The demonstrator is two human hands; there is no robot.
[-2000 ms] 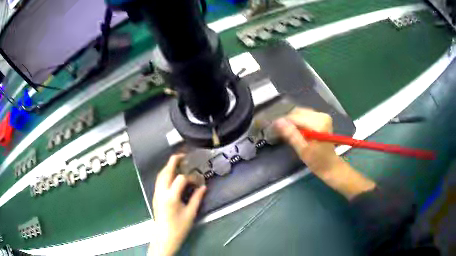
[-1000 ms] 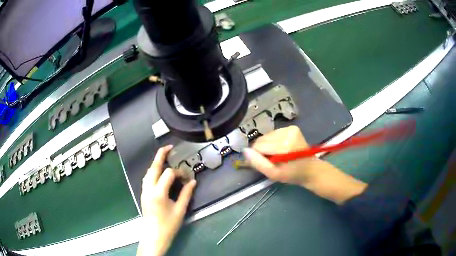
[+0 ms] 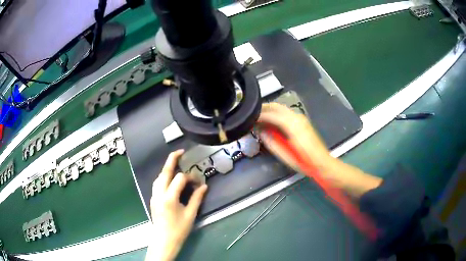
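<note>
A silver-grey carrier strip (image 3: 218,159) with rounded lobes lies slanted on the black work pad (image 3: 245,184), partly under the ring light (image 3: 217,133) of the video microscope (image 3: 202,61). My left hand (image 3: 176,196) holds the strip's left end between thumb and fingers. My right hand (image 3: 288,133) is over the strip's right part, just right of the ring light, closed around the red air hose (image 3: 327,186), which trails blurred toward the lower right. The nozzle tip is hidden. The strip's far right end shows past my right hand.
Other carrier strips (image 3: 92,162) lie at the left. Tweezers (image 3: 255,222) lie in front of the pad; a dark slim tool (image 3: 415,116) is at the right. A pale guide bar (image 3: 269,83) and white label (image 3: 248,53) are on the pad. A monitor (image 3: 51,30) stands upper left.
My right hand has moved up from the strip's near edge to its right part, and the hose has swung down. My left hand stays at the left end. The view has shifted slightly.
</note>
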